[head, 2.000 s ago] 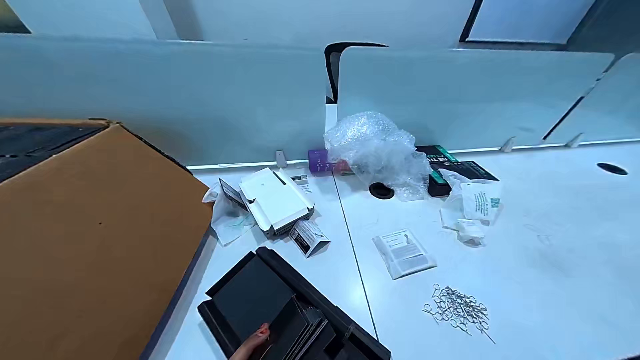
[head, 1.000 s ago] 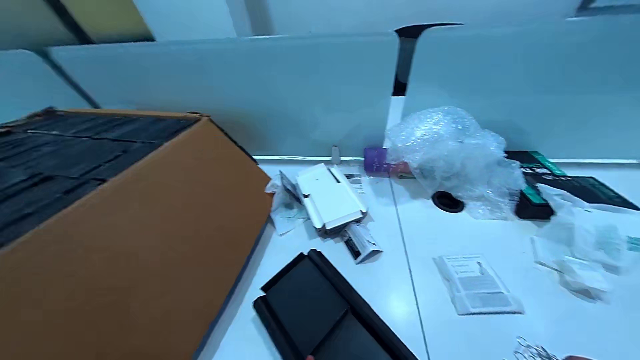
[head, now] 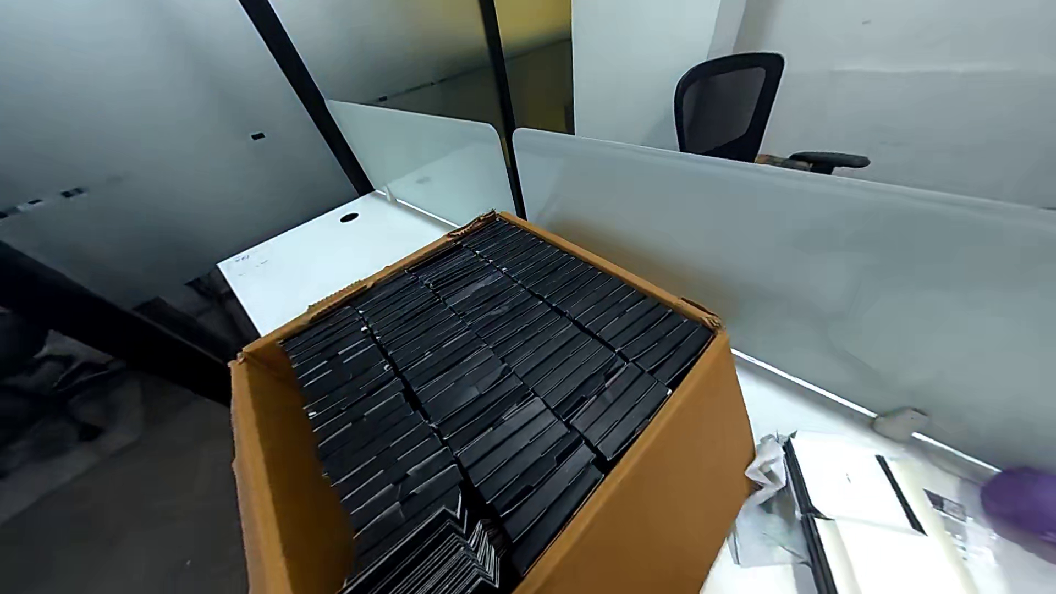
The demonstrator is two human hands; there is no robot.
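Observation:
Neither of my hands shows in the head view now. A large open cardboard box [head: 660, 487] fills the middle of the view, standing at the edge of the white desk. Rows of thin black folded card pieces [head: 511, 338] are packed upright inside it. Near the box's front side, a loose bundle of black pieces with pale edges [head: 445, 557] sits at an angle. Right of the box, white open cartons [head: 866, 495] lie on the desk beside a crumpled clear plastic bag [head: 767, 511].
Frosted partitions [head: 808, 272] run behind the desk. A purple object [head: 1023, 503] is at the right edge. A black mesh office chair [head: 730, 103] stands beyond the partition. Another white desk part [head: 322, 256] lies behind the box, with dark floor at the left.
The view has swung far left onto the box. The hand at the black tray and the fingertips seen earlier are out of view, as are the tray and the metal hooks.

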